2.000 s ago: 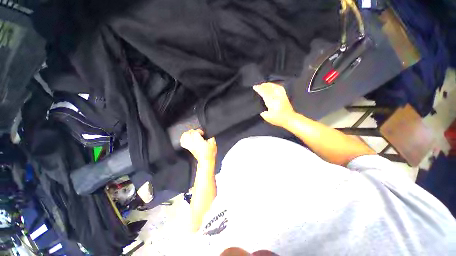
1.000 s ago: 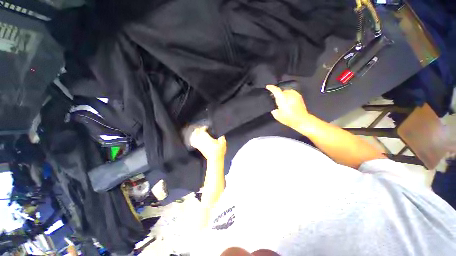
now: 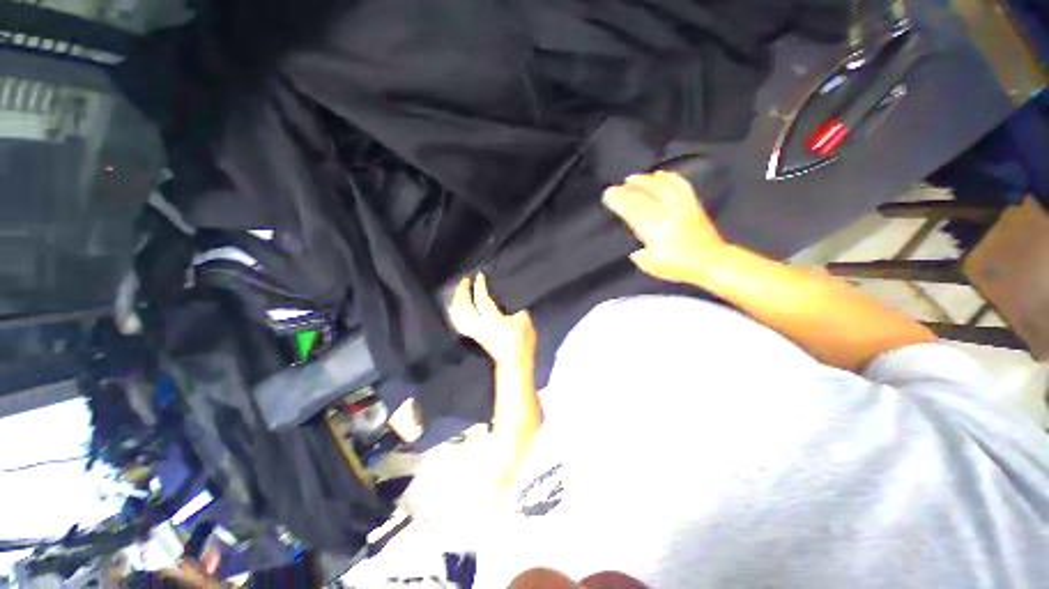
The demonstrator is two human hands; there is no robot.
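Observation:
Black garment pieces [image 3: 460, 104] lie spread and heaped in front of me, over a long grey bar [image 3: 316, 383] whose left end shows bare. My left hand [image 3: 492, 322] rests at the near edge of the black cloth, fingers slightly apart; whether it grips the cloth is unclear. My right hand [image 3: 667, 228] lies on the cloth to the right, fingers bent and near the cloth; a grip cannot be made out. The steam iron [image 3: 837, 115] stands on the dark table surface beyond my right hand, its tip toward me, with a red spot at its handle. No hand touches it.
The iron's hose [image 3: 877, 17] runs up at the top right. A brown stool [image 3: 1012, 270] stands at the right below the table. Black pieces with white stripes [image 3: 230, 259] and a green scrap [image 3: 306, 344] lie at the left. A bright window shows at far left.
The view has shifted, so the iron sits higher and farther right. The cloth now covers the part of the bar by my left hand. My left hand's fingers have spread more.

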